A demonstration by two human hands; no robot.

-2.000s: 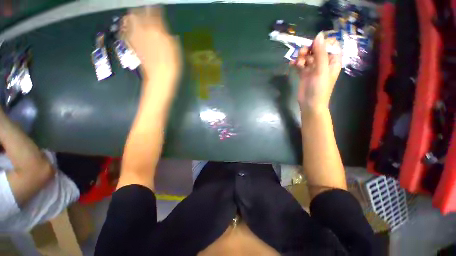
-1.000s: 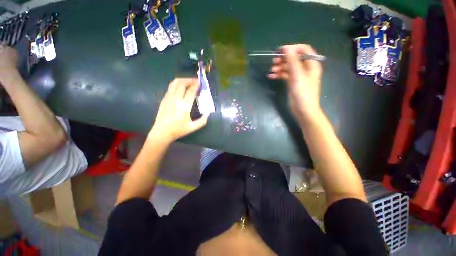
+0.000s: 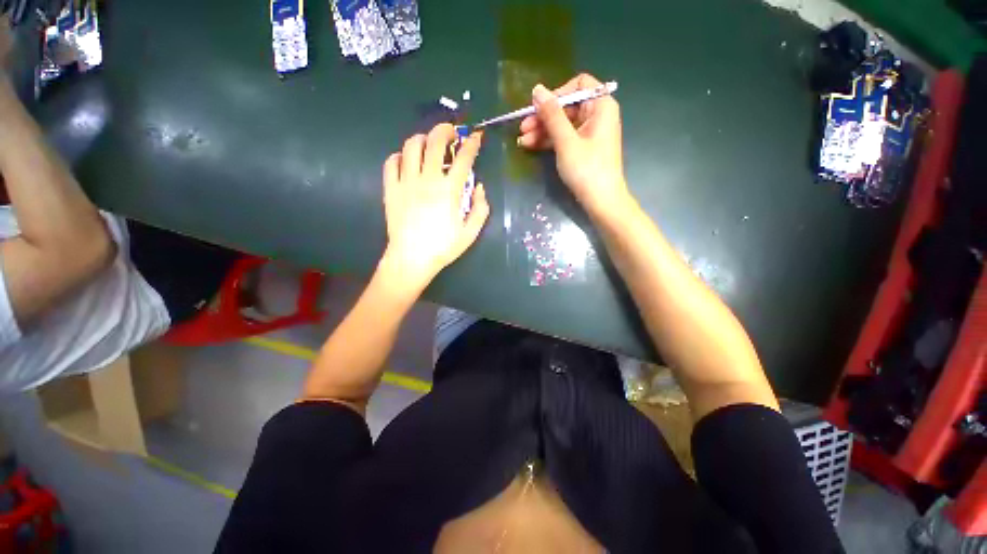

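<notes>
My left hand (image 3: 425, 206) lies over a flex circuit board (image 3: 468, 196) on the green mat, fingers on it and most of it hidden. The board's blue upper end shows past the fingertips. My right hand (image 3: 586, 139) holds the tweezers (image 3: 547, 104) like a pen. Their tip points left and is at the board's upper end; whether it touches cannot be told. Small white pieces and a dark end lie just beyond. Red-pink specks (image 3: 541, 258) are scattered on a clear sheet (image 3: 571, 240) nearer to me.
Amber film (image 3: 537, 37) lies beyond the specks. Boards lie at the upper left (image 3: 368, 29), with a board pile (image 3: 863, 139) at the right beside red trays (image 3: 904, 254). Another person's arm (image 3: 49, 200) is at the far left, over more boards (image 3: 74, 41).
My left hand has moved over the board, now covering most of it. My right hand has brought the tweezers left to the board's upper end. The view has shifted slightly.
</notes>
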